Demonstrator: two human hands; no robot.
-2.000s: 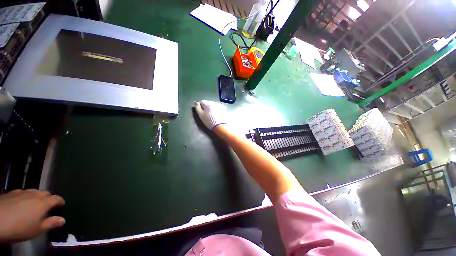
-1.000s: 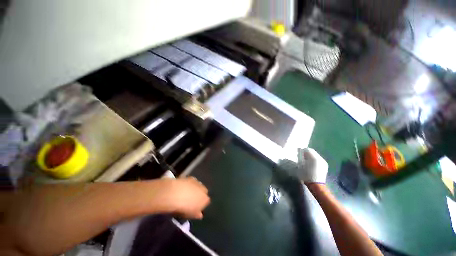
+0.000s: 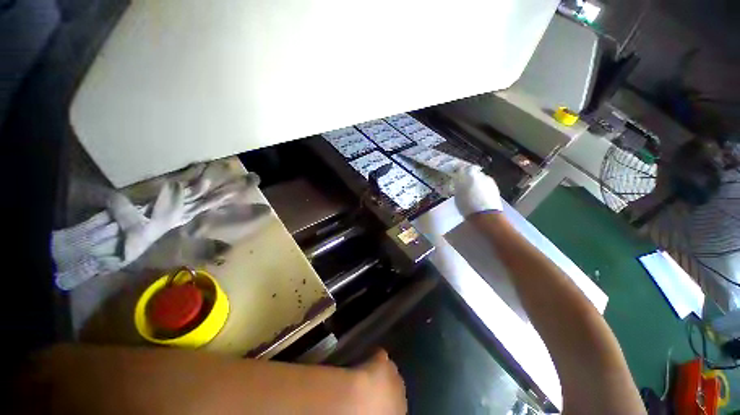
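Note:
White printed circuit board panels (image 3: 391, 180) with rows of small dark marks lie in rows on the dark conveyor under the white hood. My right hand (image 3: 477, 190), in a white glove, is at the near right board (image 3: 428, 160); its fingertips are at the board's edge, and I cannot tell whether they grip it. My right forearm crosses over the framed plate (image 3: 471, 292), hiding part of it. My bare left hand (image 3: 380, 387) is low in the picture near the bench's left edge, its fingers mostly hidden.
The machine's white hood (image 3: 308, 73) hangs above the conveyor. Crumpled gloves (image 3: 154, 219) and a red emergency stop button in a yellow ring (image 3: 180, 306) are on the left ledge. An orange holder (image 3: 690, 387) and a white sheet (image 3: 673, 282) lie at right.
My view has moved from the bench towards the conveyor. My right hand has moved from the framed plate's near edge to the boards. My left hand stays low near the machine's edge.

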